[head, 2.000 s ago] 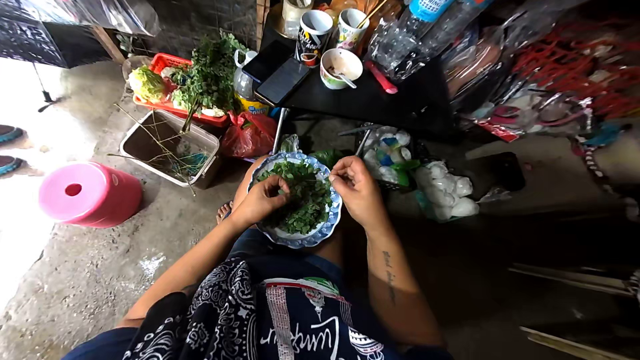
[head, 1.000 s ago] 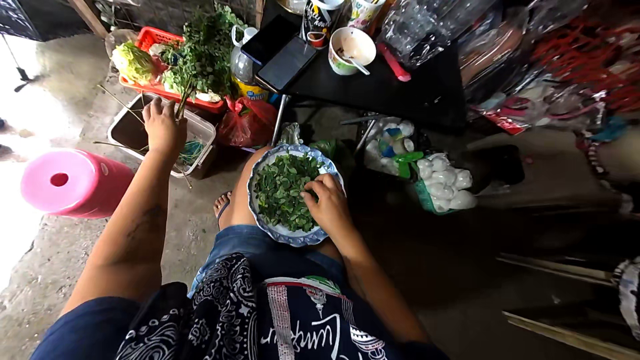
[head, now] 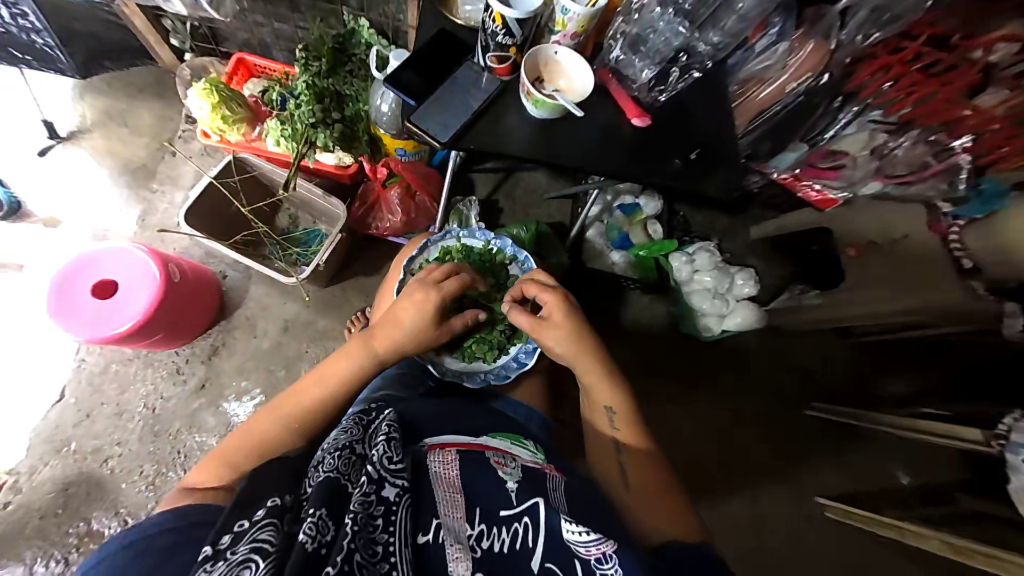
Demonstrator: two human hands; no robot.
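Note:
A blue-and-white scalloped bowl (head: pixel 512 370) rests on my lap, filled with loose green leaves (head: pixel 488 340). Over its left part lies my left hand (head: pixel 432 308), fingers spread and curved on the leaves; whether it grips any is hidden. My right hand (head: pixel 550 316) is at the bowl's right side, thumb and forefinger pinched together near a thin stem piece too small to make out clearly. Beyond the bowl to the left, a bunch of leafy green stems (head: pixel 324 88) leans over a grey plastic bin (head: pixel 320 210), which has bare stalks (head: pixel 256 212) lying across it.
A pink plastic stool (head: pixel 160 296) stands at the left. Behind the bin are a red basket (head: pixel 240 72) with cabbage (head: pixel 220 108) and a red plastic bag (head: pixel 398 198). A black table (head: pixel 672 144) ahead holds phones (head: pixel 454 102) and a cup (head: pixel 558 80). Bagged eggs (head: pixel 712 288) lie at the right.
My left hand has come back from above the bin to the bowl. My right hand has lifted from the leaves to the bowl's right side, its fingertips now pinched.

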